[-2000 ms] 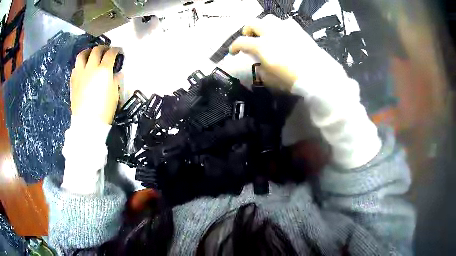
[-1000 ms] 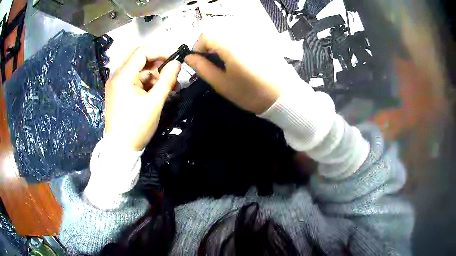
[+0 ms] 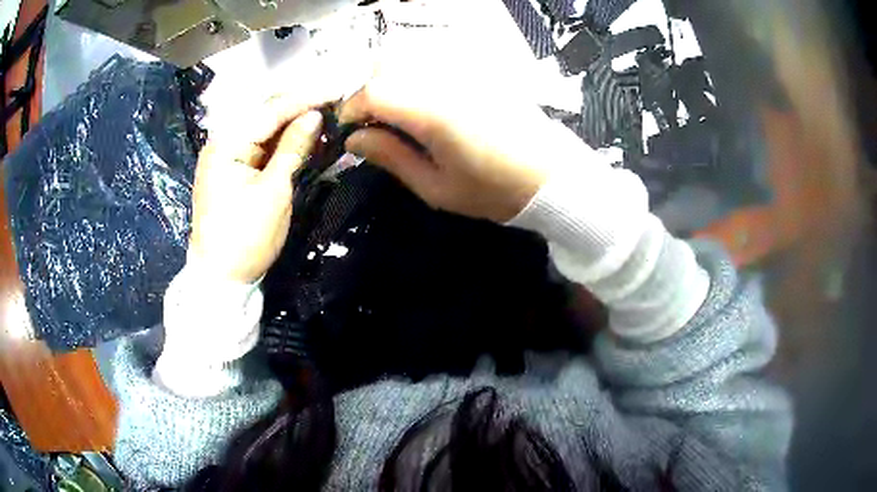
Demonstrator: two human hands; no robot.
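My left hand (image 3: 245,187) and my right hand (image 3: 447,154) meet over the near part of the white surface. Between their fingertips is a small black piece (image 3: 330,130). The fingers cover most of it, so I cannot tell buckle from webbing in it. Below the hands lies a dark heap of finished buckle straps (image 3: 413,279), close to my body. Its inner shapes are mostly lost in black.
A shiny dark blue plastic bag (image 3: 101,202) lies at the left. The pale grey-green machine body (image 3: 183,29) is at the top left edge. Loose cut webbing (image 3: 625,82) lies scattered at the upper right. An orange-brown surface (image 3: 62,399) shows at the lower left.
My hands have come together from far apart, the left leaving the bag's edge and the right leaving the upper right. Over the last second they moved only slightly, and the black piece is now more covered.
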